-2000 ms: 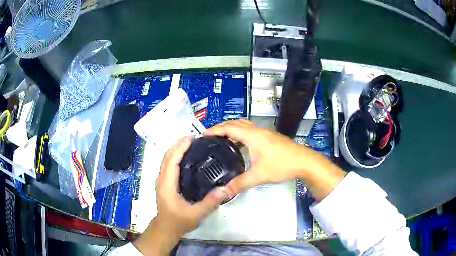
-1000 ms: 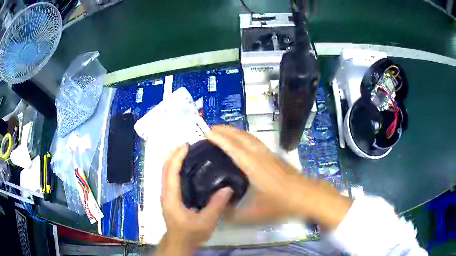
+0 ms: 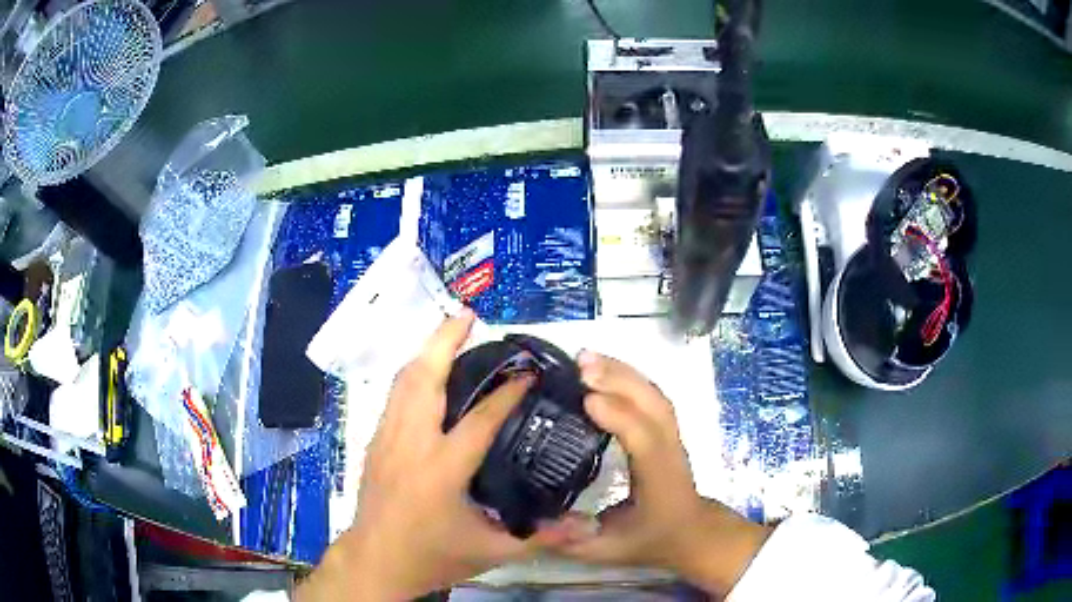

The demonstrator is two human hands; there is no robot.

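Note:
A round black camera dome head with a ribbed, slotted patch is held over the white work pad. The white mounting arm extends from behind it to the upper left. My left hand grips the head's left side, with a finger across its top. My right hand holds its right and lower edge. The black electric screwdriver hangs beyond my right hand, slightly blurred, touching neither hand.
The screw feeder stands beyond the pad. An open camera unit with coloured wires lies at right. A black flat rectangle, a bag of small parts and a fan are at left.
The black head has turned in my hands, so its ribbed patch now faces lower right. My right hand has moved from over the head to its right side. The screwdriver has swung slightly.

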